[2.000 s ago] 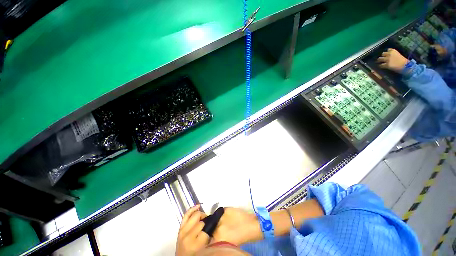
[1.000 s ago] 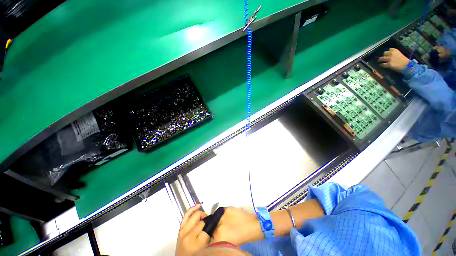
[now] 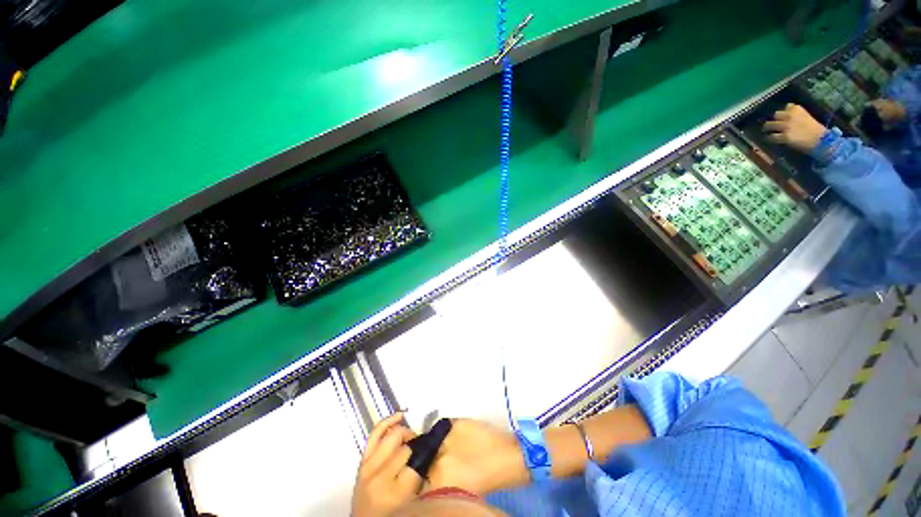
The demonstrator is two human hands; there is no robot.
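Note:
My left hand (image 3: 382,470) and my right hand (image 3: 473,451) are together at the bottom centre, touching over the near side of the conveyor. The left fingers are curled together. A black finger cot (image 3: 429,449) shows between the hands. The right fingers are mostly hidden, and I see no held object. A light blue wrist strap (image 3: 534,450) and a thin bracelet are on my right wrist. A red band shows at the bottom edge.
A carrier (image 3: 697,265) with two green panels sits on the conveyor at right. Another person's hand (image 3: 794,129) is beyond it. A component tray (image 3: 348,237) and plastic bag (image 3: 136,293) lie on the green shelf. A coiled blue cord (image 3: 506,151) hangs down the centre.
My hands stay together in almost the same place. The view has shifted slightly. The other person's farther hand has moved a little at the right edge.

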